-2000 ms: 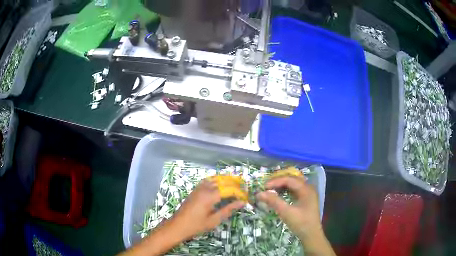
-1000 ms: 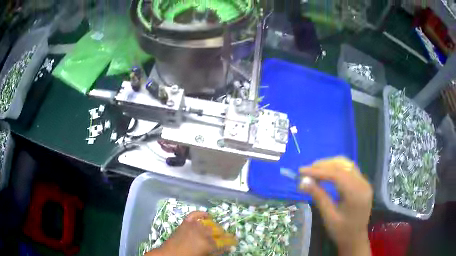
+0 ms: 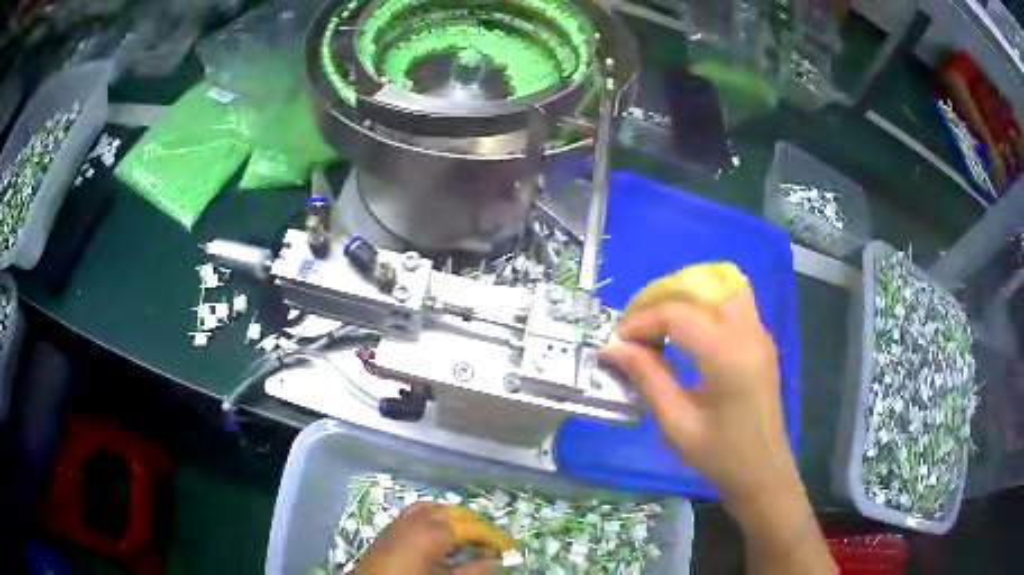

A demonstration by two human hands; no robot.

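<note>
My right hand point(image 3: 713, 376), with yellow covers on some fingers, is at the right end of the silver assembly fixture point(image 3: 550, 343). Its thumb and forefinger are pinched at the nest; a small white bit shows at the fingertips, mostly hidden. My left hand point(image 3: 432, 539), also with yellow finger covers, is low in the near translucent tub point(image 3: 301, 494) among white-and-green workpieces point(image 3: 584, 522). It is partly cut off by the bottom edge. A white piece shows by its fingertips; whether it is gripped is unclear.
A steel bowl feeder point(image 3: 444, 191) with green pieces stands behind the fixture. A blue tray point(image 3: 775, 337) lies under and beyond my right hand. A full parts tub point(image 3: 915, 393) is at right. Green bags point(image 3: 185, 157) and loose white pieces point(image 3: 210, 309) are at left. A red stool point(image 3: 101, 489) is below left.
My right hand has moved from the near tub up over the blue tray and then left to the fixture nest. My left hand has stayed in the near tub. The view has tilted up.
</note>
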